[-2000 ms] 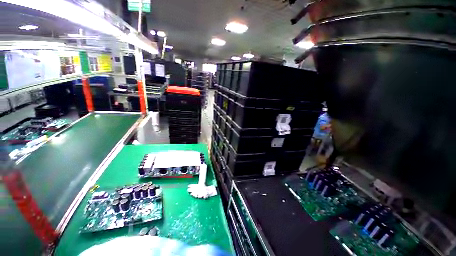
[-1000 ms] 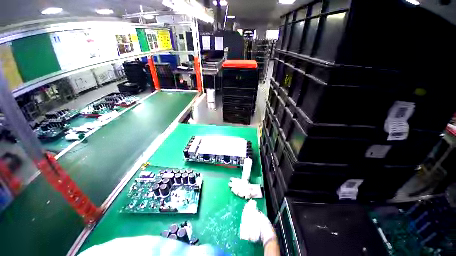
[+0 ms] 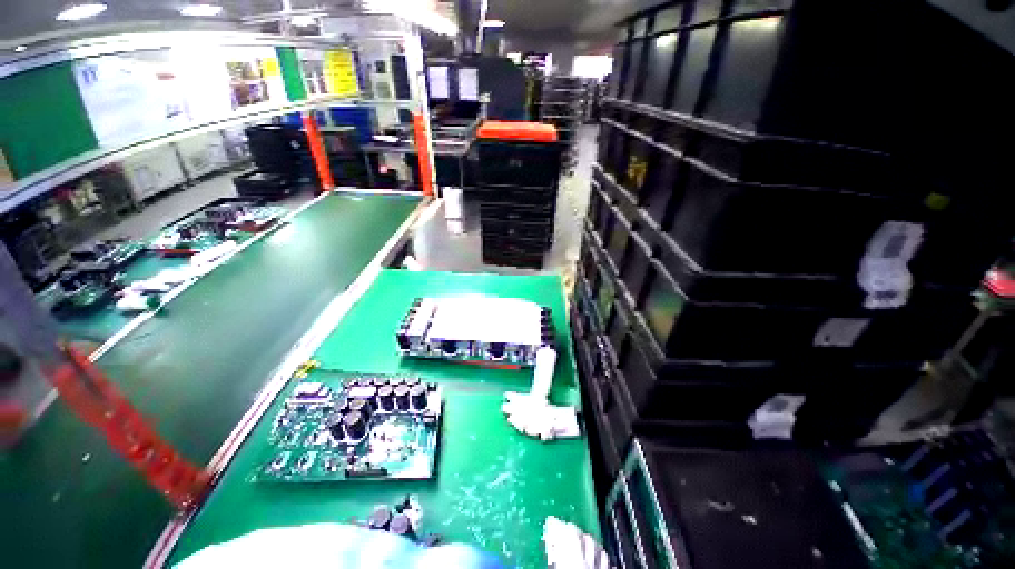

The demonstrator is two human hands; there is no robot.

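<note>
A populated green circuit board (image 3: 351, 431) with upright black capacitors lies on the green-matted bench. Part of another board (image 3: 395, 518) shows below it, mostly hidden by a pale, blurred shape at the bottom edge. A long board assembly with a white cover (image 3: 479, 327) lies at the far side. A white glue cartridge (image 3: 543, 373) lies at the bench's right side with a crumpled white cloth or gloves (image 3: 542, 417) at its lower end. My right hand (image 3: 572, 547), white-gloved, is cut off by the bottom edge; its grip is hidden. My left hand is not in view.
A green conveyor (image 3: 245, 306) runs along the left, with a post wrapped in red-orange film (image 3: 128, 428). Tall black totes (image 3: 712, 256) stand at the right. A dark rack top (image 3: 740, 506) with blue-looking capacitors (image 3: 963, 478) is at lower right. Boards (image 3: 167, 250) lie beyond the conveyor.
The view has swung from the rack towards the bench. My right hand came into view beside the white cloth, then moved down towards the bottom edge. The boards and cartridge lie as before.
</note>
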